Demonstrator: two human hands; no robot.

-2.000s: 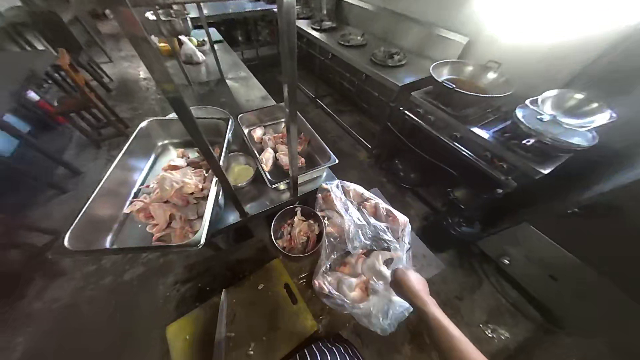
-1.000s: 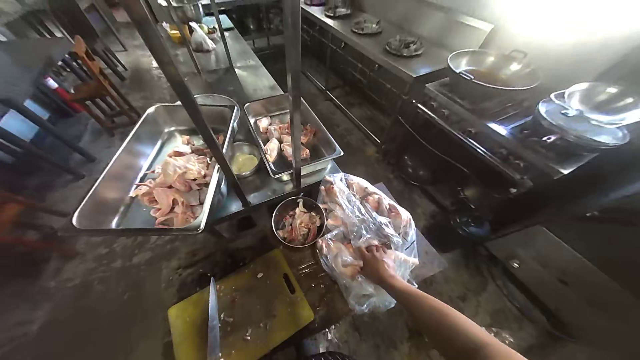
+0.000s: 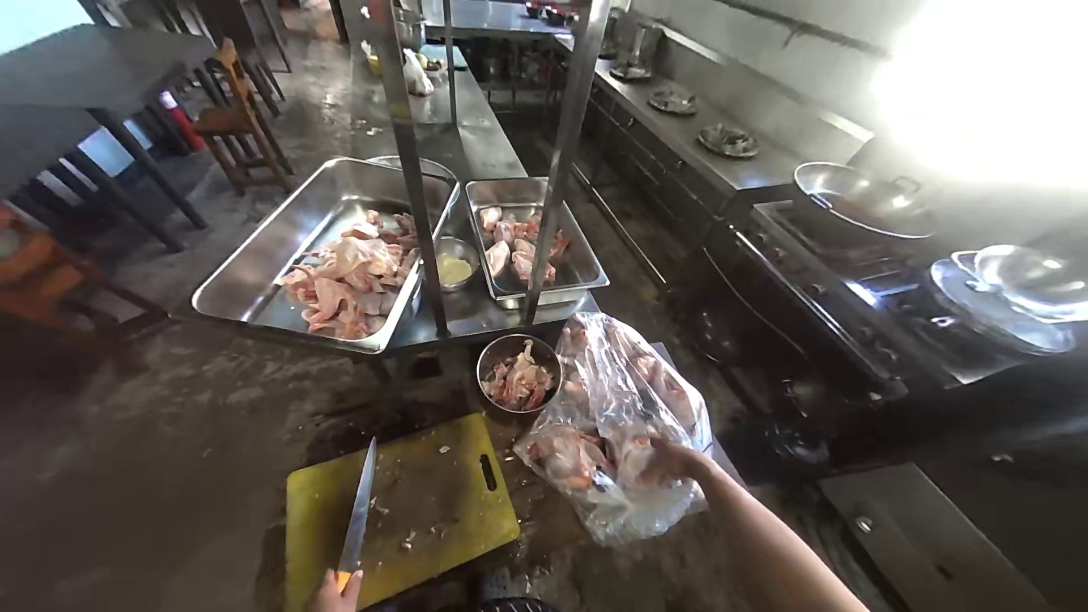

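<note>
My right hand [image 3: 667, 463] is inside the mouth of a clear plastic bag [image 3: 625, 408] of raw chicken, touching a chicken piece; its fingers are partly hidden, so its grip cannot be told. At the bottom edge, my left hand [image 3: 334, 592] closes around the orange handle of a kitchen knife [image 3: 360, 507]. The blade lies over a yellow cutting board [image 3: 459, 531] that bears small scraps. Between board and bag stands a round steel bowl [image 3: 519, 374] of chicken trimmings.
Behind are a large steel pan [image 3: 255, 263] of chicken pieces, a smaller steel pan [image 3: 586, 272] with more, and a small bowl [image 3: 456, 262] between them. Metal posts [image 3: 565, 153] rise in front. A stove with a wok [image 3: 863, 204] stands at right, wooden chairs [image 3: 242, 127] at left.
My left hand has come into view at the knife handle; earlier the knife lay on the board with no hand seen on it. My right hand remains at the bag.
</note>
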